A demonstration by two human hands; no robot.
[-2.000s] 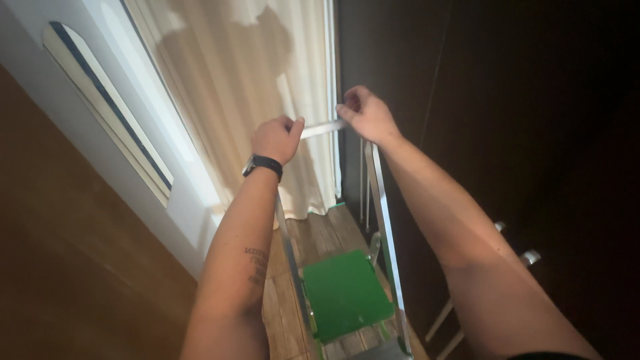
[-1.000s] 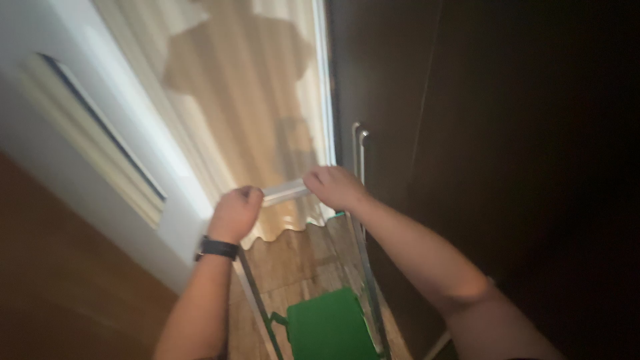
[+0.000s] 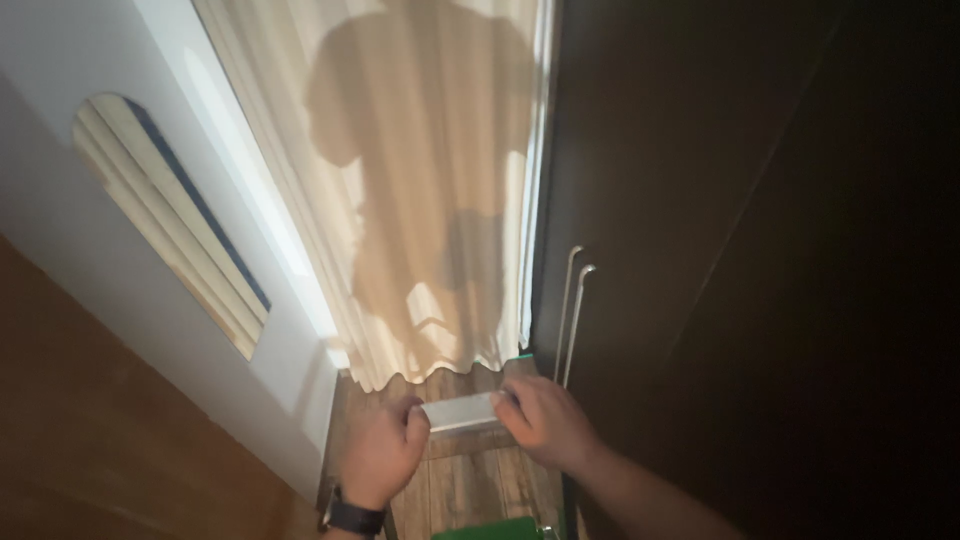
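Observation:
My left hand [image 3: 384,450], with a dark watch on its wrist, is closed around the left end of the pale top rail [image 3: 461,412] of a stepladder. At the rail's right end my right hand [image 3: 544,420] grips it as well. Below the rail, at the bottom edge, shows part of the ladder's green step [image 3: 491,529]. The rest of the ladder is mostly hidden or out of view.
A cream curtain [image 3: 420,187] bearing a person's shadow hangs ahead, above a wood-look floor [image 3: 465,480]. Close on the right stands a dark cabinet [image 3: 675,187] with metal bar handles [image 3: 576,322]. A white wall with a rounded mirror [image 3: 172,225] is at left; brown wood [image 3: 112,405] fills the lower left.
My right hand was raised with bent fingers at the rail's end two seconds ago; it now grips the rail. The view has tilted up, leaving less of the green step showing.

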